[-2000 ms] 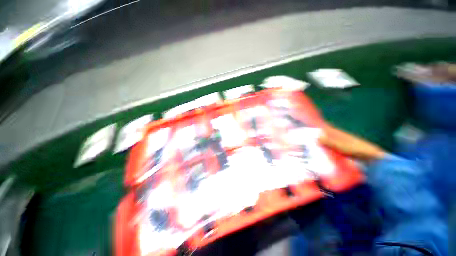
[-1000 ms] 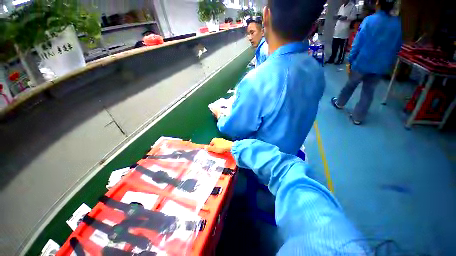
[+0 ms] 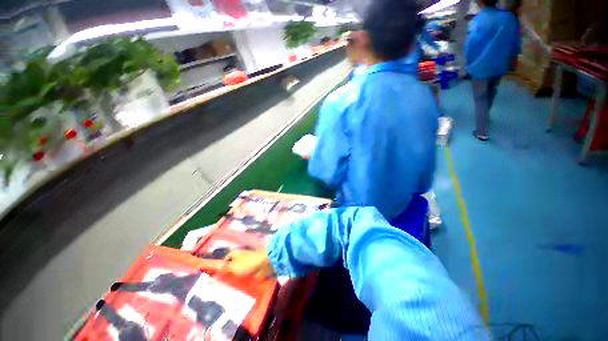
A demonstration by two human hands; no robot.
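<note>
A red-orange watch tray (image 3: 157,256) lies at the lower left on the near side of the bench. It holds black watches (image 3: 203,308) with dark straps on white pieces, under shiny clear film. A second red-orange tray (image 3: 230,236) lies just beyond it, also with dark watches and white pieces. My right hand (image 3: 248,264) is at the far right corner of the nearer tray, with its fingers on the rim; it looks closed on it, though blurred. My blue sleeve covers part of the far tray's right side. My left hand is not in view.
A green bench surface (image 3: 207,216) runs away beside a grey wall (image 3: 180,176) with plants (image 3: 100,80) behind it. A person in a blue smock (image 3: 377,133) is close ahead at the bench. Another person (image 3: 492,50) stands farther off on the blue floor, near a table (image 3: 579,66).
My right hand has moved from the far corner of a tray to a nearer tray's far corner. Two trays now show apart. The view has tilted up, and the distant person has moved away.
</note>
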